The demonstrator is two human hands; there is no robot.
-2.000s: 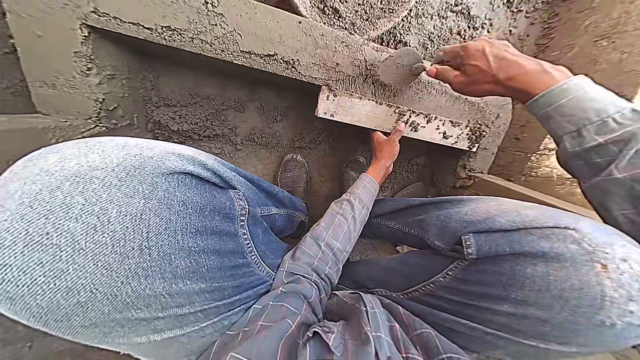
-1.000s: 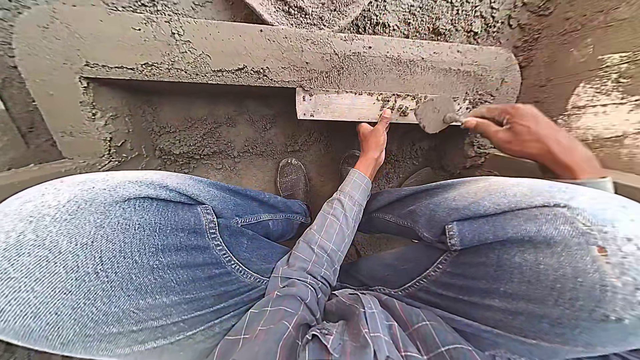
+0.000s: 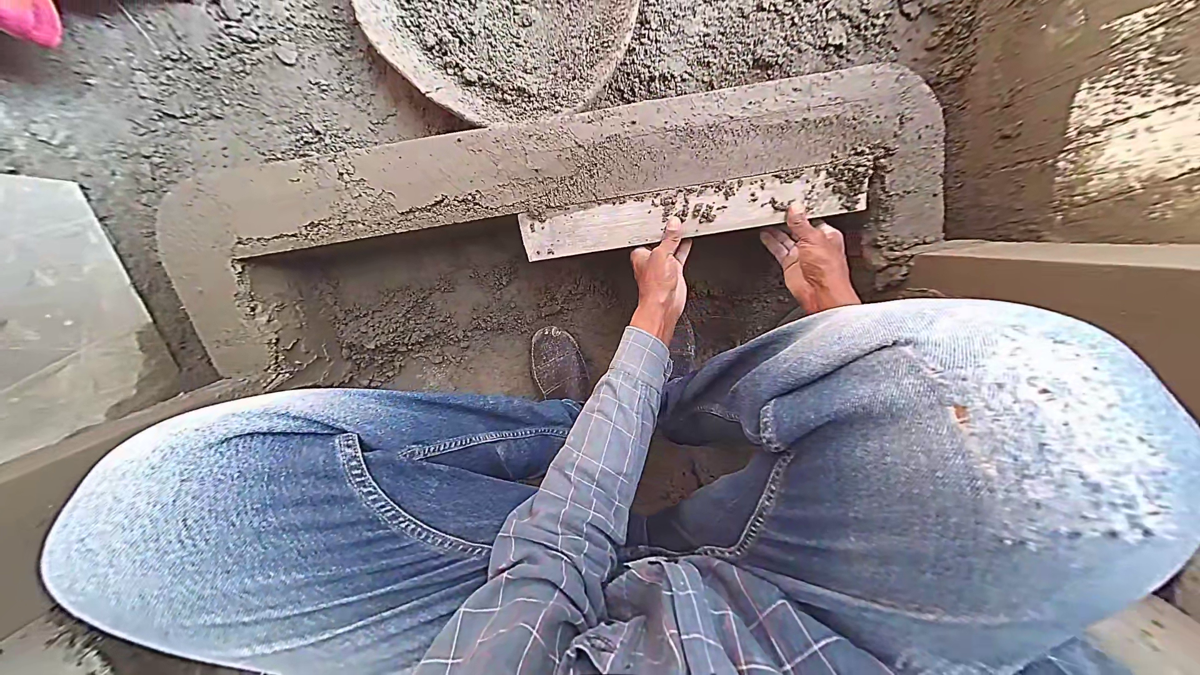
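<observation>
A pale straight board [image 3: 600, 227], spattered with mortar lumps, lies along the inner edge of a low mortar-coated ledge [image 3: 394, 183] with a rounded end. My left hand [image 3: 661, 277] grips the board near its middle, thumb on the face and fingers beneath. Nearer the board's right end, my right hand [image 3: 812, 262] holds it the same way, thumb over the lower edge. Mortar clings thickest to the board's right end. No trowel shows in either hand.
Beyond the ledge a round pan [image 3: 506, 56] holds wet mortar. A grey slab [image 3: 61, 300] lies at the left. Rough mortar [image 3: 403, 319] covers the ground inside the ledge, near my shoes [image 3: 560, 361]. A low wall edge [image 3: 1059, 267] runs at the right.
My right hand held a round-bladed trowel at the board's right part one second ago; now it grips the board without the trowel. My left hand has stayed on the board. The view has tilted.
</observation>
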